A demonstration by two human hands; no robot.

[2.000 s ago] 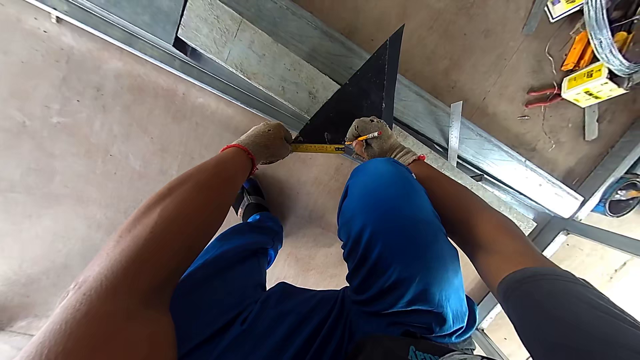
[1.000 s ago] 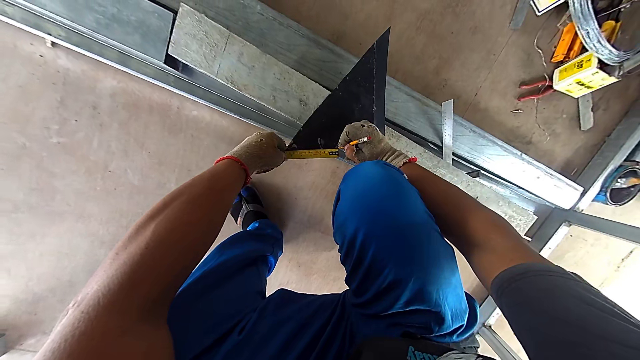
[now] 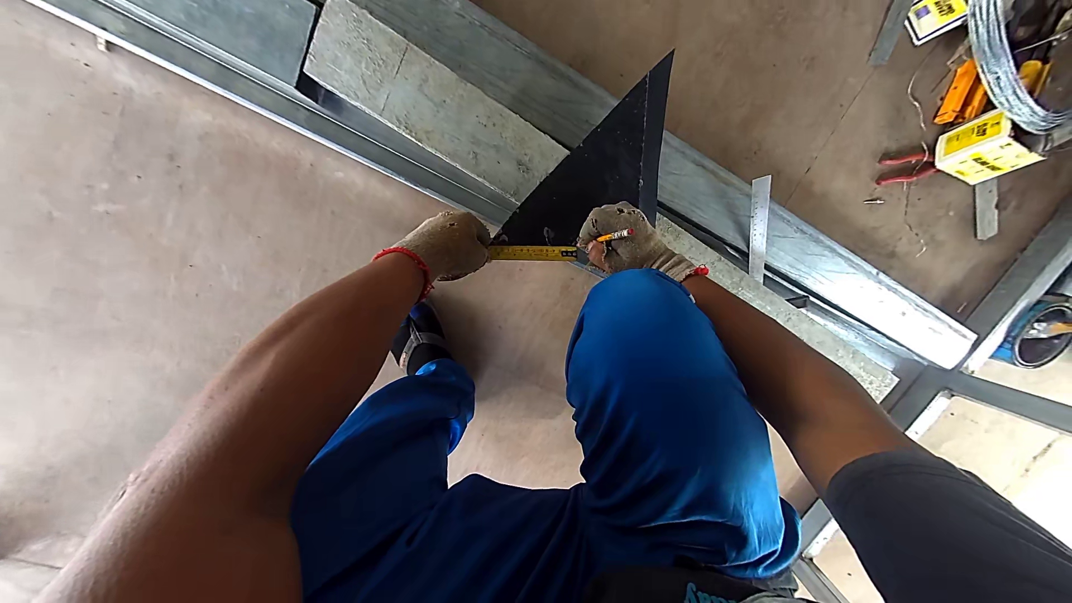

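Observation:
A dark triangular metal plate (image 3: 599,163) lies across grey metal bars, its point toward the top. Along its near edge runs the yellow blade of a tape measure (image 3: 533,253). My left hand (image 3: 452,244), in a worn work glove, grips the blade's left part; whether it holds the tape case is hidden. At the blade's other end is my right hand (image 3: 624,239), also gloved, with its fingers closed on the blade's end and a pencil (image 3: 615,236) sticking out between them.
A steel ruler (image 3: 759,226) lies across the long metal profile (image 3: 871,276). Beyond it on the floor are red-handled pliers (image 3: 906,167), a yellow and white box (image 3: 988,148), a wire coil (image 3: 1005,75) and orange tools (image 3: 959,92). A concrete-like strip (image 3: 444,92) lies alongside the profile.

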